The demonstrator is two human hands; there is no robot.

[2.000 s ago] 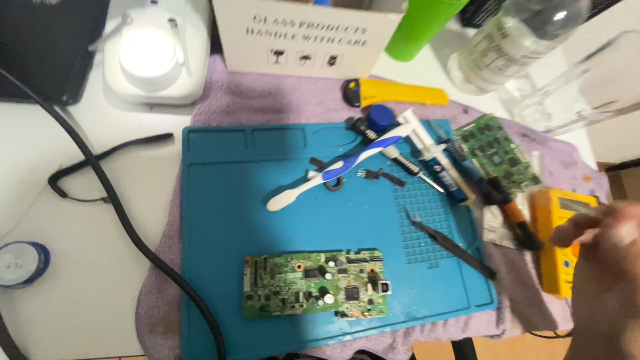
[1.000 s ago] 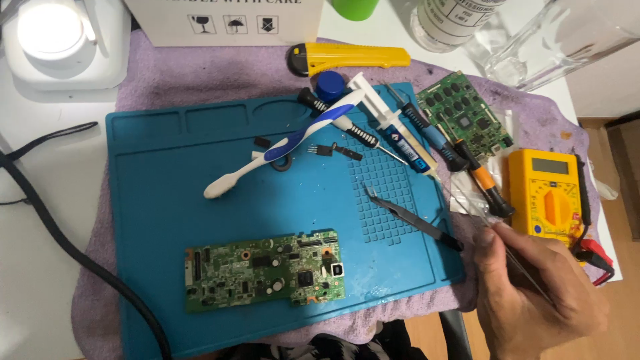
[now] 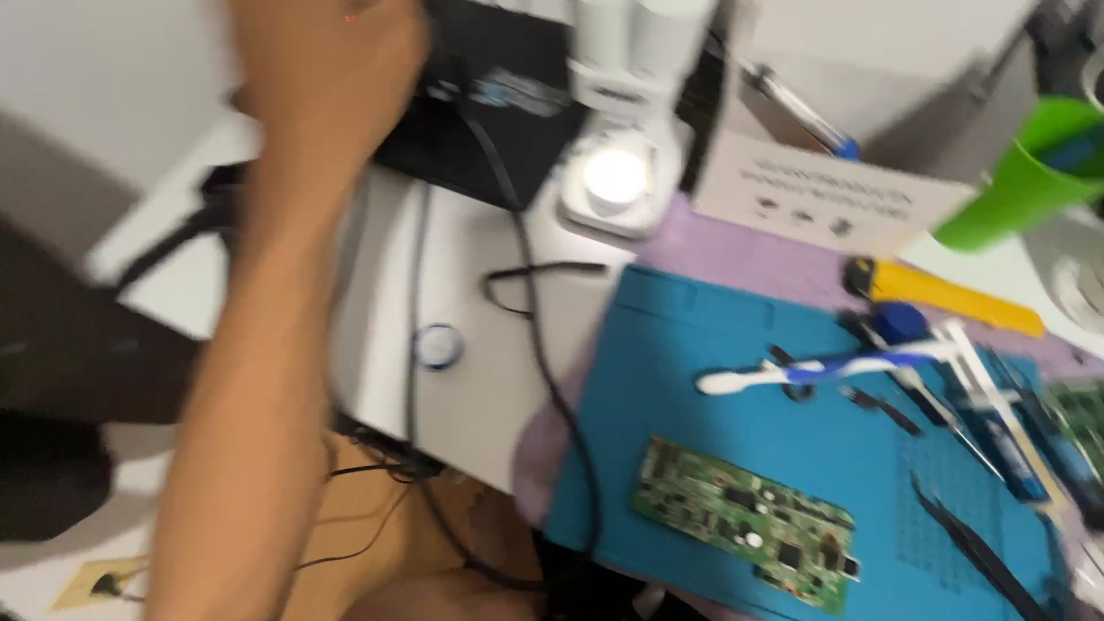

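My left hand (image 3: 341, 52) is blurred at the top left, over a black device near the wall; the frame edge cuts it off and its fingers cannot be made out. The forearm runs up from the bottom left. My right hand is out of view. On the blue silicone work mat (image 3: 595, 483) lies a green circuit board (image 3: 746, 522). Black tweezers (image 3: 975, 543) lie to its right. A white and blue toothbrush (image 3: 828, 369) lies above the board, crossing a screwdriver (image 3: 940, 405) and near a syringe (image 3: 1000, 431).
A lit white lamp (image 3: 617, 177) stands behind the mat, beside a white cardboard box (image 3: 828, 198) and a green cup (image 3: 1018, 185). A yellow utility knife (image 3: 957, 297) lies on the purple towel. A black cable (image 3: 539, 345) hangs across the desk edge, near a small round tin (image 3: 438, 347).
The view has swung far to the left. My left arm has come into view, reaching up toward the black device. My right hand, seen before holding a thin tool, has left the view.
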